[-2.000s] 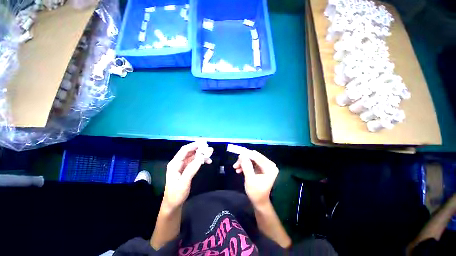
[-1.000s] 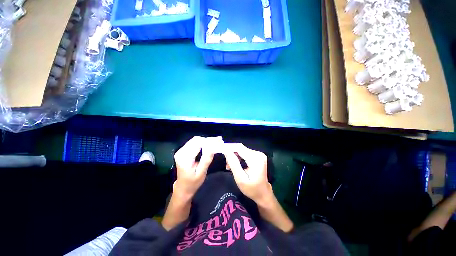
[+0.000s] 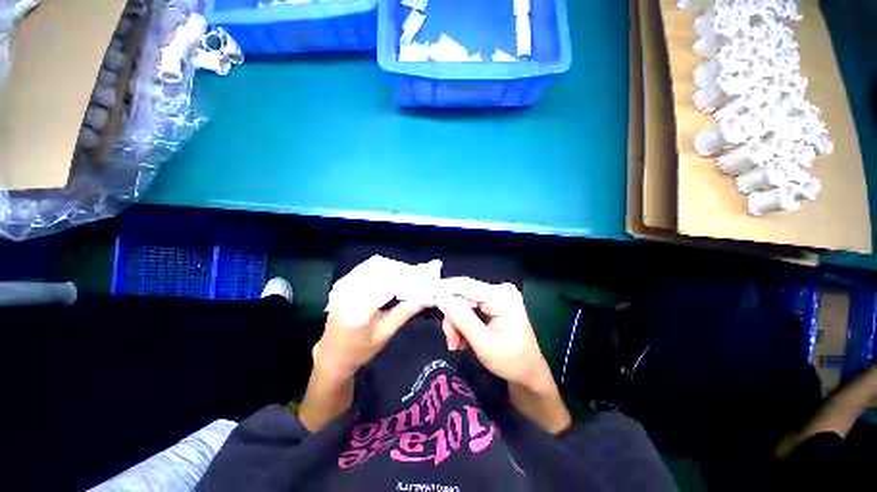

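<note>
My left hand (image 3: pixel 370 309) and my right hand (image 3: pixel 490 325) meet in front of my chest, below the bench's front edge. Their fingertips are together around a small white part (image 3: pixel 435 273). Most of the part is hidden by the fingers and washed out by glare, so its shape cannot be told. My left hand's fingers are closed on it. My right thumb and forefinger pinch at its right side.
A blue bin (image 3: pixel 481 88) with small white pieces stands on the green bench (image 3: pixel 385 159), another blue bin (image 3: pixel 293 34) beside it. White assemblies (image 3: pixel 760 115) lie on cardboard (image 3: pixel 817 216) at right. A plastic bag (image 3: pixel 144 144) with white housings (image 3: pixel 181 48) is at left. A person's arm (image 3: pixel 841 413) shows far right.
My hands were apart, the left with a white part and the right with a thin white piece; they have come together. The view has tilted down, so bench and bins sit higher.
</note>
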